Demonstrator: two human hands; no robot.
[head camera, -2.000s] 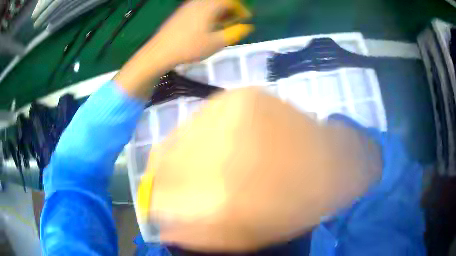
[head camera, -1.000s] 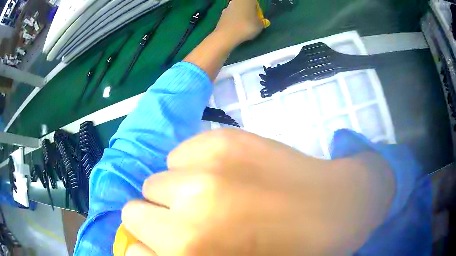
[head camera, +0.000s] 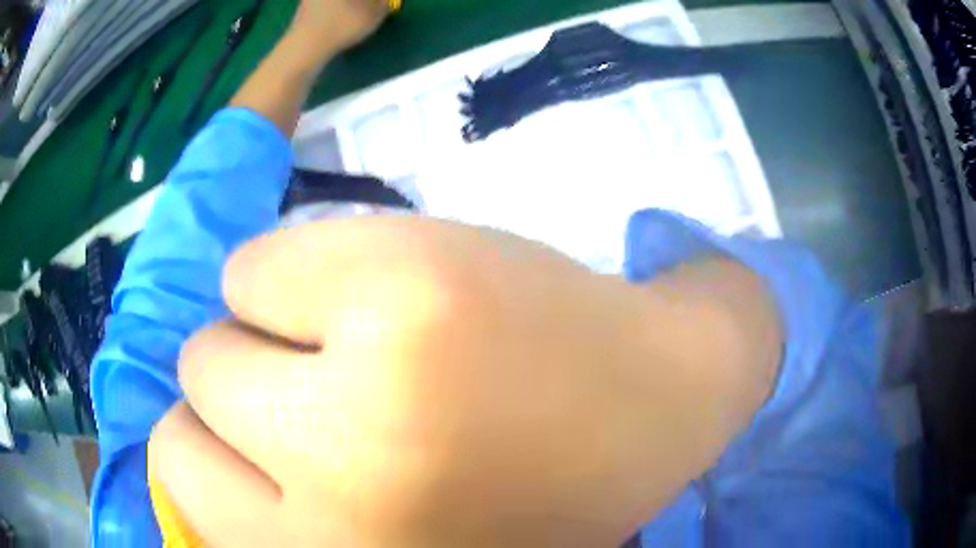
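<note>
My right hand (head camera: 460, 375) is large and close to the camera, back towards me, fingers curled, with a yellow finger cot at the lower left. Whether it holds anything is hidden. My left hand (head camera: 340, 19) reaches over the green belt and is cut by the top edge; its fingertips are mostly out of view. A fanned row of black straps (head camera: 578, 70) lies across the upper part of the white grid tray (head camera: 738, 161). A smaller black strap bunch (head camera: 342, 188) shows between my left sleeve and right hand. Single straps (head camera: 157, 88) lie spaced on the belt.
Strap piles (head camera: 75, 310) lie on the bench at the left, beside my left sleeve. Stacked white-grey trays (head camera: 96, 43) stand at the upper left. A side stack of trays (head camera: 899, 139) stands at the far right with black straps on top.
The view has shifted, so the tray and belt sit further left and higher. My left hand is now more cut off by the top edge. My right hand stays curled close to the camera.
</note>
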